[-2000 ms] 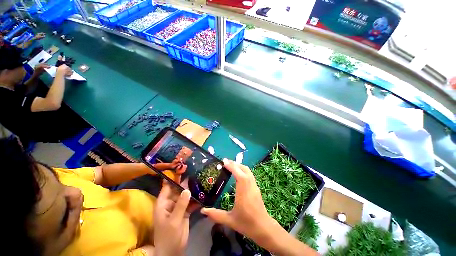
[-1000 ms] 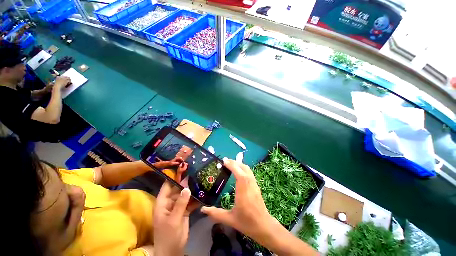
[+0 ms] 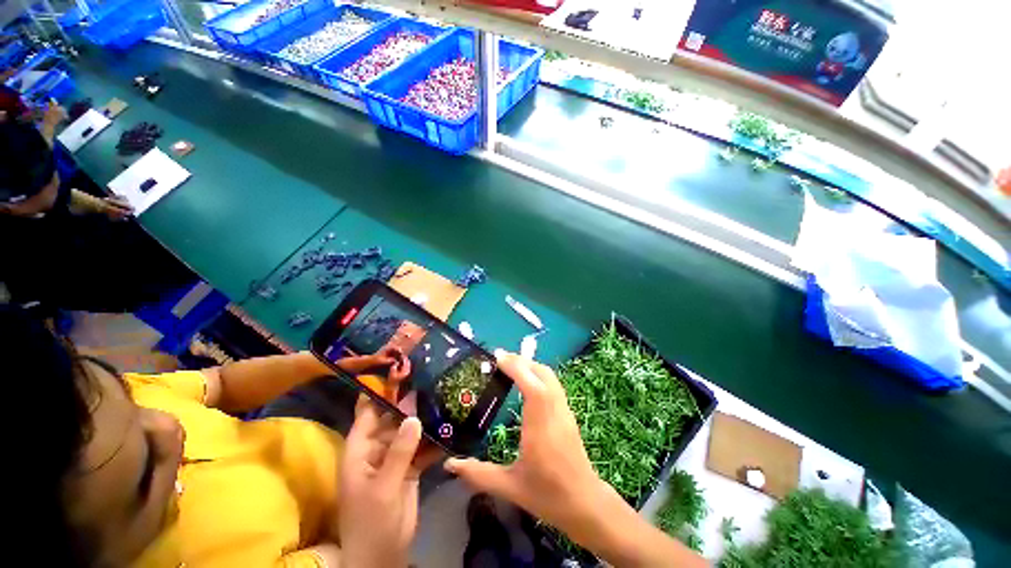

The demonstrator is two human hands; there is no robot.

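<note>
A black smartphone (image 3: 412, 366) is held tilted in both my hands, its lit screen showing a camera view of a neighbour's hands and greenery. My left hand (image 3: 379, 483) grips its lower left side. My right hand (image 3: 538, 449) grips its right end between thumb and fingers. Behind my right hand stands a black tray (image 3: 701, 413) full of green stemmed sprigs (image 3: 630, 416).
A person in a yellow shirt (image 3: 249, 472) sits at left. Dark small parts (image 3: 338, 264) and cardboard (image 3: 427, 291) lie on the green bench. At right are a cardboard pad (image 3: 756, 446), a white pot (image 3: 755, 477) and loose sprigs (image 3: 818, 535). Blue crates (image 3: 427, 128) stand behind.
The far person in dark clothes at left has leaned forward and drawn the hands back from the white board. My hands and the phone have barely moved.
</note>
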